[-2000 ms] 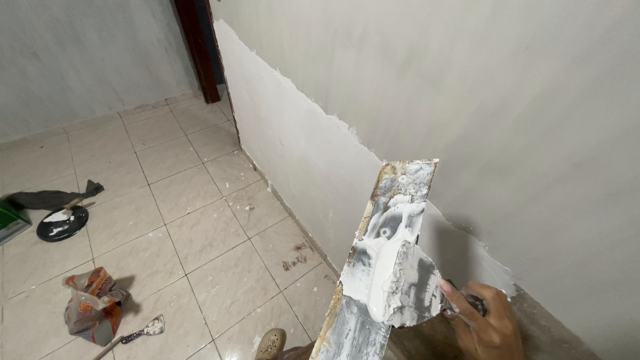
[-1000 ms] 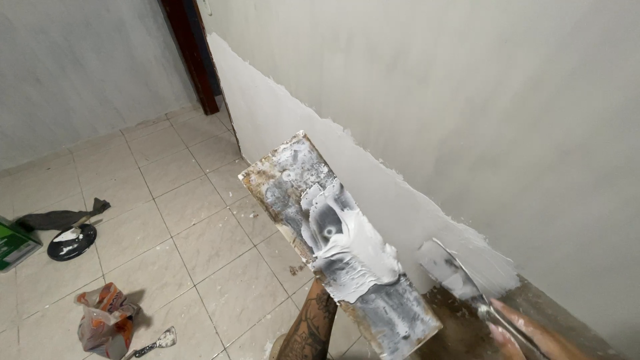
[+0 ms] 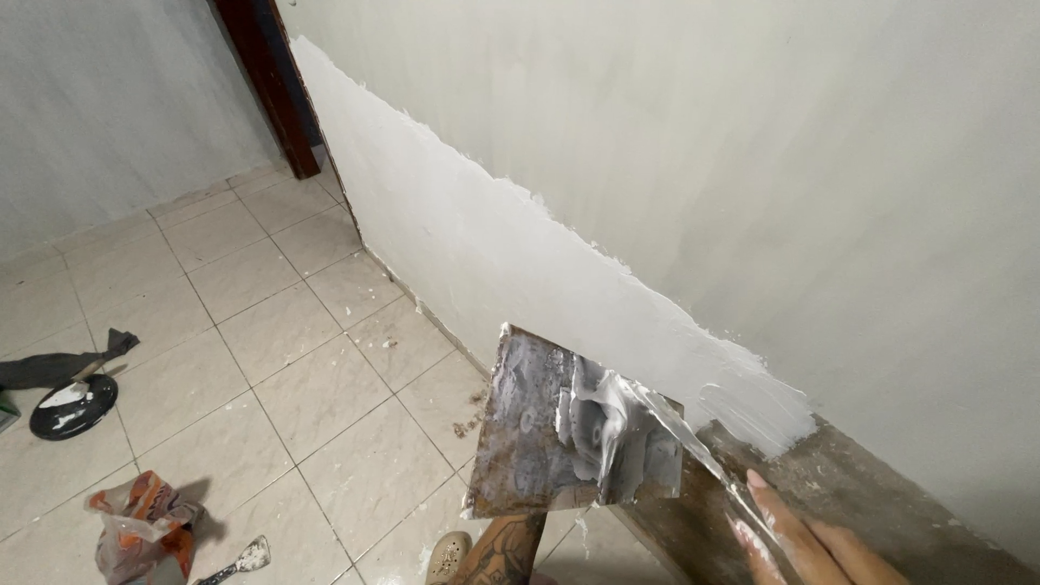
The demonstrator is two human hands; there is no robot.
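My right hand (image 3: 800, 536), at the lower right, is closed on a putty knife (image 3: 691, 443) seen nearly edge-on, its blade against white wall putty (image 3: 609, 406) on a flat plastering board (image 3: 528, 439). Beneath the board my left forearm comes up; my left hand is hidden behind the board, which it appears to hold from below. Behind them, a band of fresh white putty (image 3: 487, 219) with a ragged upper edge covers the lower wall. Its near end shows ridged strokes above a bare brown-grey strip (image 3: 877, 487).
On the tiled floor (image 3: 276, 357) at left lie a crumpled plastic bag (image 3: 146, 528), a putty-caked scraper (image 3: 244, 561), a black lid (image 3: 73, 406) with putty and a dark cloth (image 3: 49, 370). A dark wooden door frame (image 3: 276, 97) stands at the back. A clog (image 3: 448, 556) shows at the bottom.
The putty knife has moved from the wall's lower edge back to the board. The board has turned, and the putty on it is now spread and streaked rather than heaped.
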